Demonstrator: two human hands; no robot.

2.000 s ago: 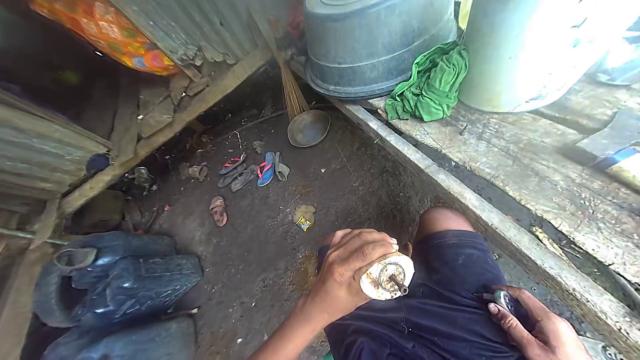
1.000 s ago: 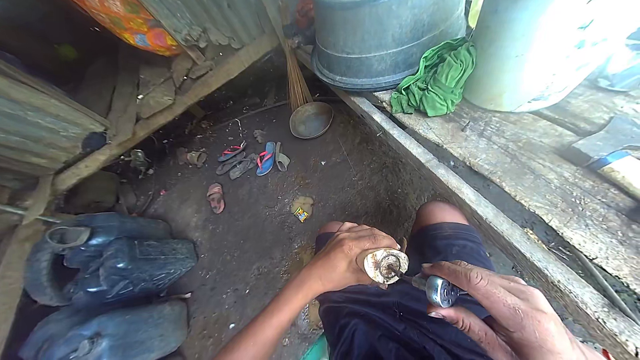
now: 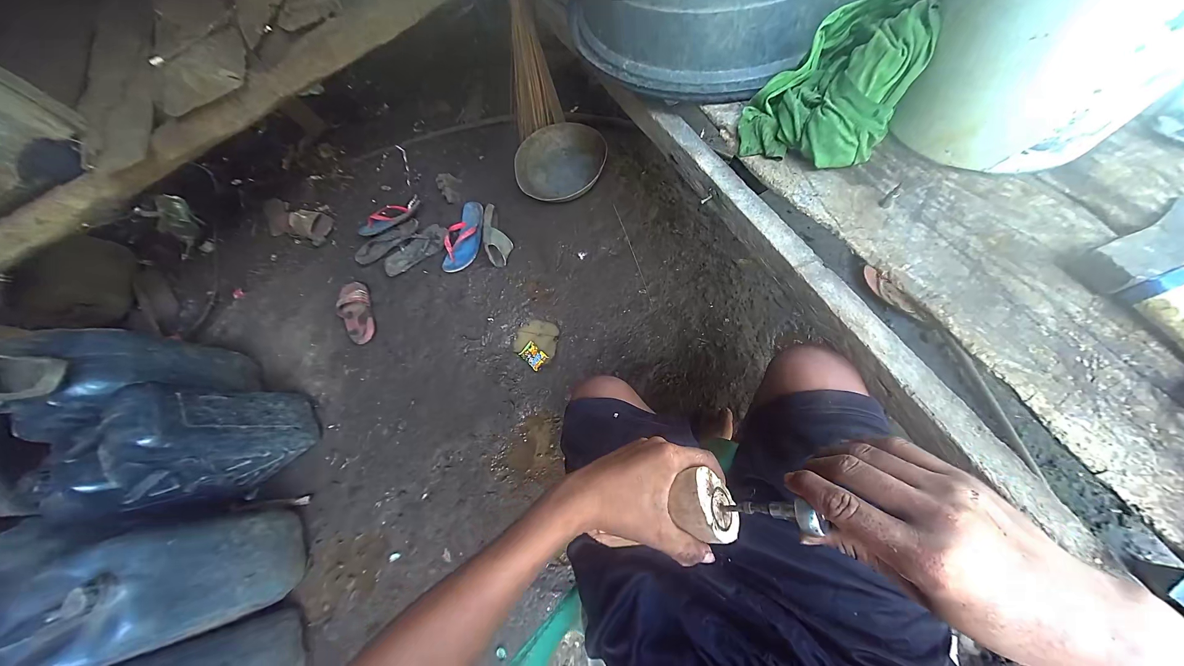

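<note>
My left hand (image 3: 647, 499) is wrapped around a pale wooden piece (image 3: 710, 505) with a rounded end, held above my lap. A metal shaft (image 3: 763, 508) stands out from a round recess in that end. At the shaft's other end is a rounded shiny metal part (image 3: 811, 518), gripped between the thumb and fingers of my right hand (image 3: 888, 518). It looks like a ratchet or socket tool, but my fingers hide most of it. Dark blue shorts (image 3: 731, 592) lie under both hands.
Flip-flops (image 3: 462, 238) and a shallow metal pan (image 3: 561, 162) lie on the dirt floor ahead. Dark plastic jugs (image 3: 194, 444) stand at left. A concrete edge (image 3: 823, 277) runs along the right, beside wooden planks (image 3: 971, 250) bearing a green cloth (image 3: 846, 83) and large tubs.
My right hand, low at the right with the metal tool two seconds ago, has moved left to the wooden piece. The tool now lines up with the recess. My left hand has kept its hold.
</note>
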